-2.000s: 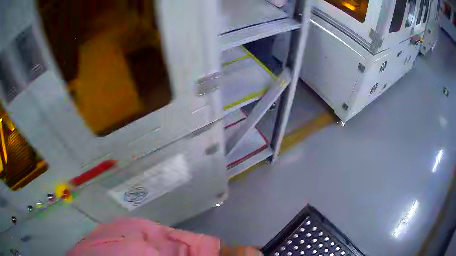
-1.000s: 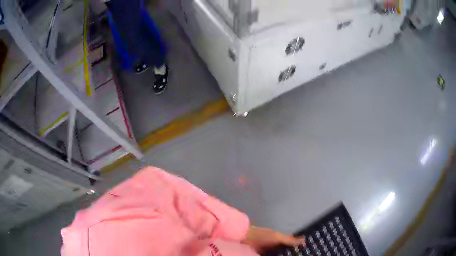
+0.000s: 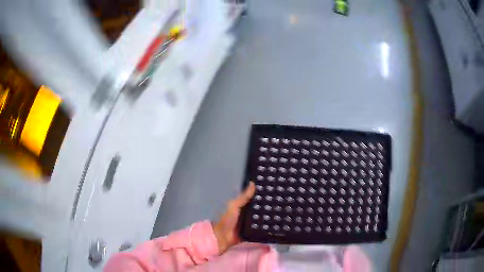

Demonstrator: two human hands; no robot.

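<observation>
A black tray [image 3: 320, 237] filled with rows of small silvery-white pieces is held up in front of my body, over the floor. My left hand [image 3: 233, 218], in a pink sleeve, grips the tray's left edge with the thumb on its rim and the other fingers hidden beneath. My right hand is not visible. Only a bit of pink sleeve shows below the tray's lower right.
A pale machine cabinet [image 3: 132, 175] with amber-lit windows and a red and yellow control strip stands at the left, blurred. Grey floor [image 3: 318, 69] with a yellow-brown line lies ahead and right. More pale equipment [image 3: 461, 69] stands at the far right.
The tray has come up from the bottom edge into full view. My left hand now holds its left edge more visibly. The view has turned; the rack and the person's legs are gone.
</observation>
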